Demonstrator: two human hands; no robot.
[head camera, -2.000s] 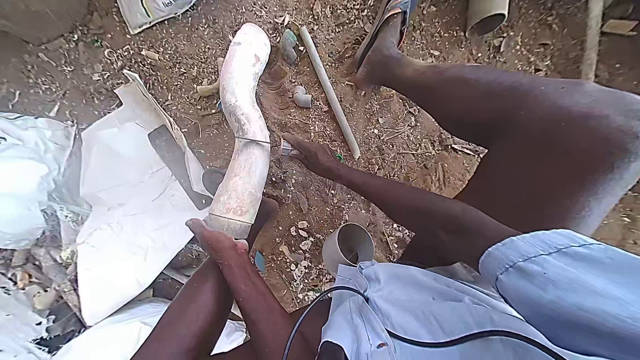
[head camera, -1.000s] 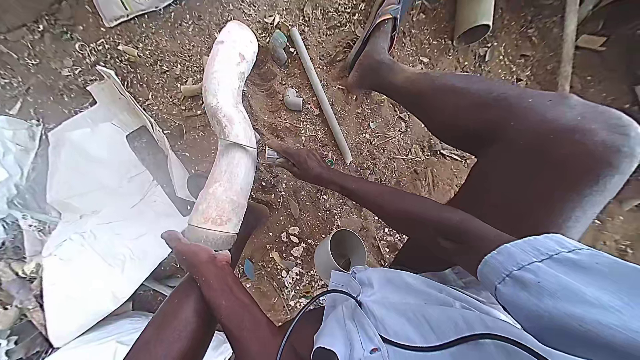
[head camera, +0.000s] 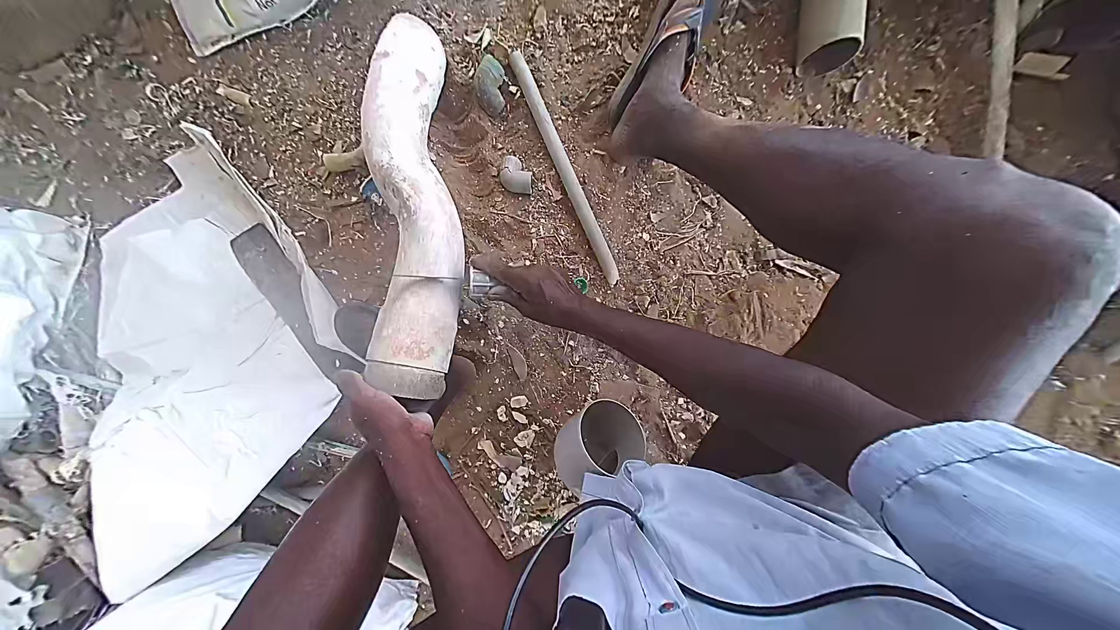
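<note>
A pale, S-curved pipe (head camera: 416, 210), stained pinkish and scuffed, slants through the left centre of the view. Its lower end, a separate-looking greyish rim band, is gripped by my left hand (head camera: 385, 416). A dark line rings the pipe around its lower third. At the pipe's right side, level with that line, my right hand (head camera: 538, 290) holds a small object with a shiny metallic or clear part (head camera: 479, 284); what it is cannot be told. Its tip is at or very near the pipe wall.
White sheeting (head camera: 184, 350) lies at left. On the littered soil are a thin pipe (head camera: 564, 166), a small elbow fitting (head camera: 516, 177), a greenish fitting (head camera: 490, 85) and a wide pipe piece (head camera: 831, 35). Another open pipe section (head camera: 601, 442) stands near my shirt. A black cable crosses my shirt.
My right hand has stayed beside the pipe with the small object. My left hand has kept its hold on the lower end. The view has shifted slightly.
</note>
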